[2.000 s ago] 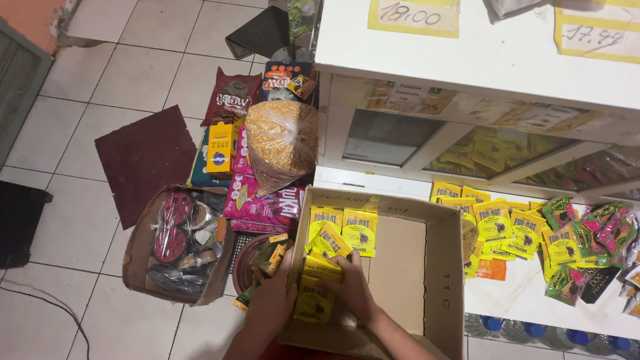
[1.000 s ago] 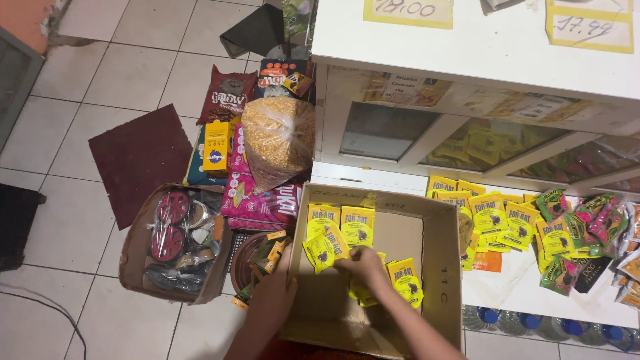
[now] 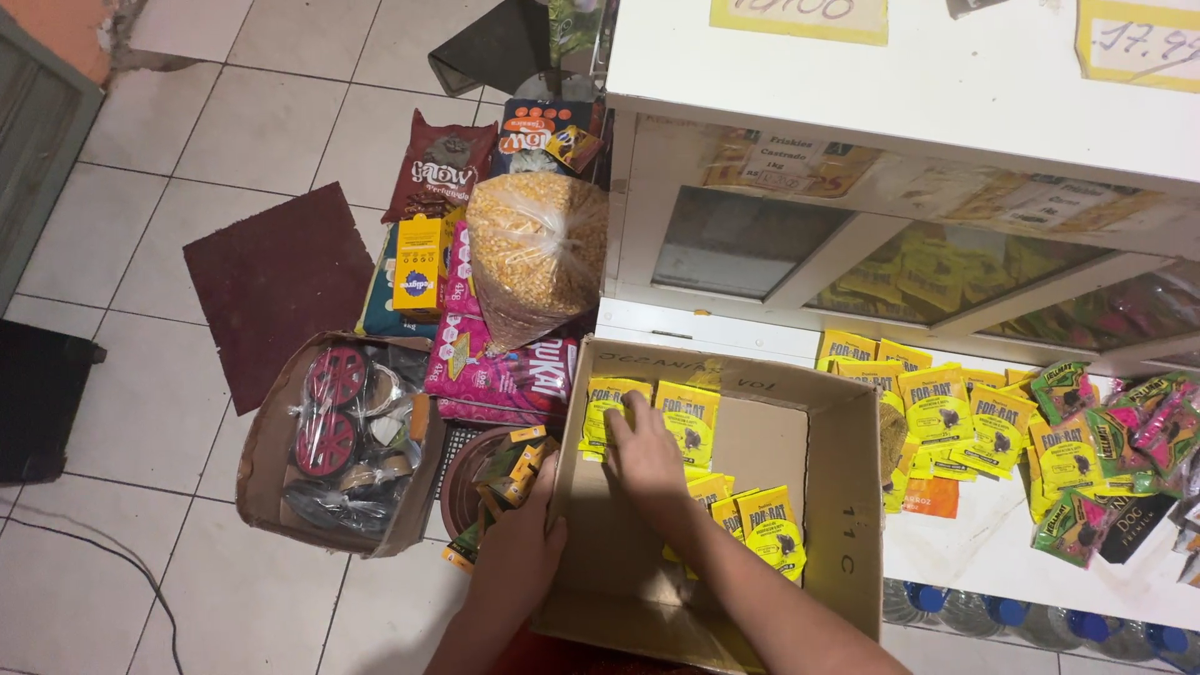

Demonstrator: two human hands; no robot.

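A cardboard box [image 3: 844, 487] stands open in front of me with yellow rat-bait sachets lying on its bottom. My right hand [image 3: 642, 450] reaches inside, its fingers on the yellow sachet [image 3: 609, 389] in the upper left corner; whether they grip it I cannot tell. Beside it lies another sachet [image 3: 692, 422], and several overlap lower down [image 3: 771, 530]. My left hand [image 3: 520, 544] is at the outside of the box's left wall, next to small dark green and orange packets [image 3: 516, 473] over a round brown dish [image 3: 459, 478]. Its fingertips are partly hidden, so its hold is unclear.
More yellow sachets [image 3: 937, 408] and green-pink packets [image 3: 1111, 450] lie on the white shelf [image 3: 984, 572] at right. To the left are a smaller carton [image 3: 258, 469], a bag of corn kernels [image 3: 539, 244], a pink bag [image 3: 469, 366] and a maroon sheet [image 3: 281, 281] on the tiles.
My right hand has moved up and left inside the box. Sachets earlier bunched around it lie apart from it, lower in the box. The left hand stays at the box's left side.
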